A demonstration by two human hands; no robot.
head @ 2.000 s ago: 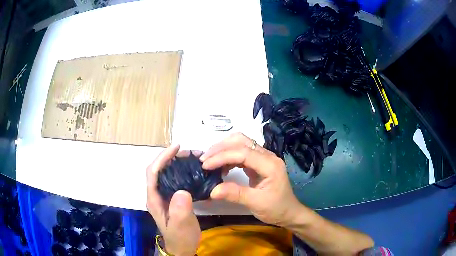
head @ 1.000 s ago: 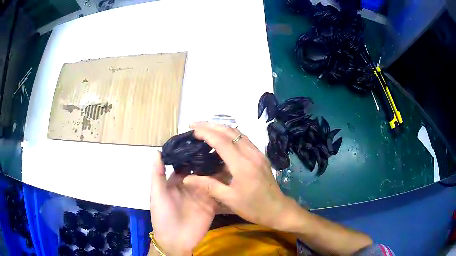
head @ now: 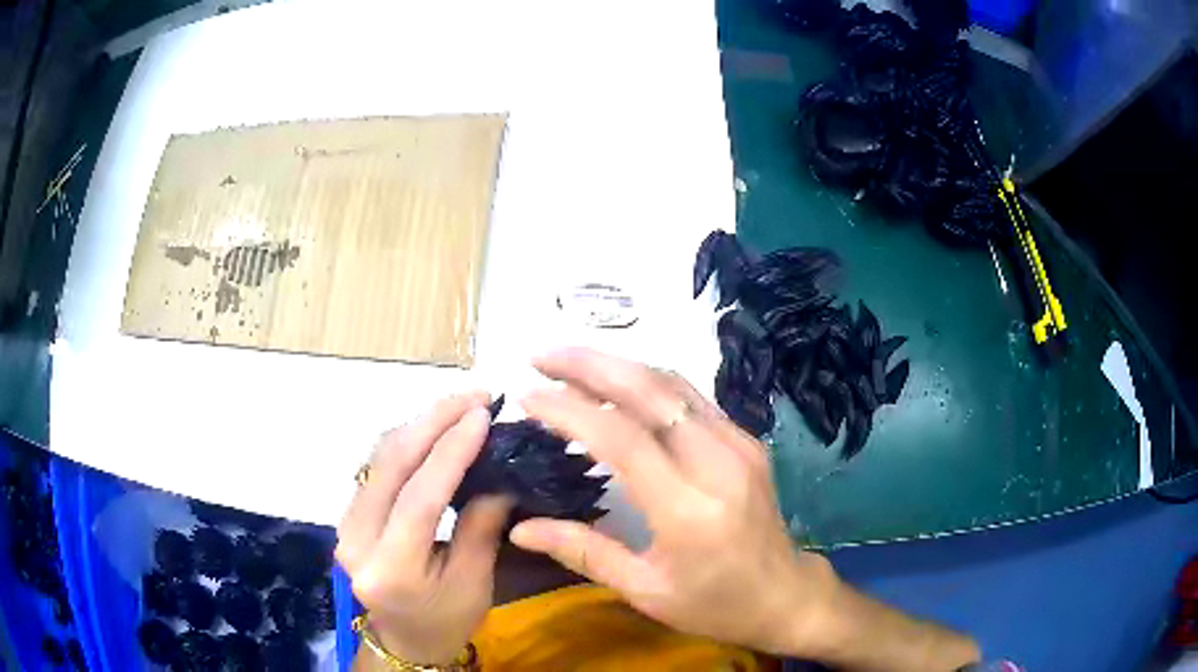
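A black spiky flower head [head: 536, 469] is held between my two hands above the near edge of the white board [head: 618, 145]. My left hand [head: 423, 525] grips its left side, with fingers over the top and thumb in front. My right hand [head: 683, 499] is at its right side, thumb below and fingers spread above it; the fingertips partly hide the head, and whether they press on it is hard to tell. Loose black pointed petals [head: 815, 341] lie right of the board. A small clear and whitish patch [head: 598, 306] is on the board beyond my hands.
A stained cardboard sheet [head: 381, 236] lies on the board at left. A larger dark heap [head: 907, 118] and a yellow and black knife [head: 1031, 263] are at far right. A white scrap [head: 1125, 394] is at the right edge. Black balls [head: 241, 604] fill a blue crate at lower left.
The flower head has turned, now showing spiky tips towards the right. My left hand has moved left and its fingers now close over the head. My right fingers have spread and uncovered the whitish patch.
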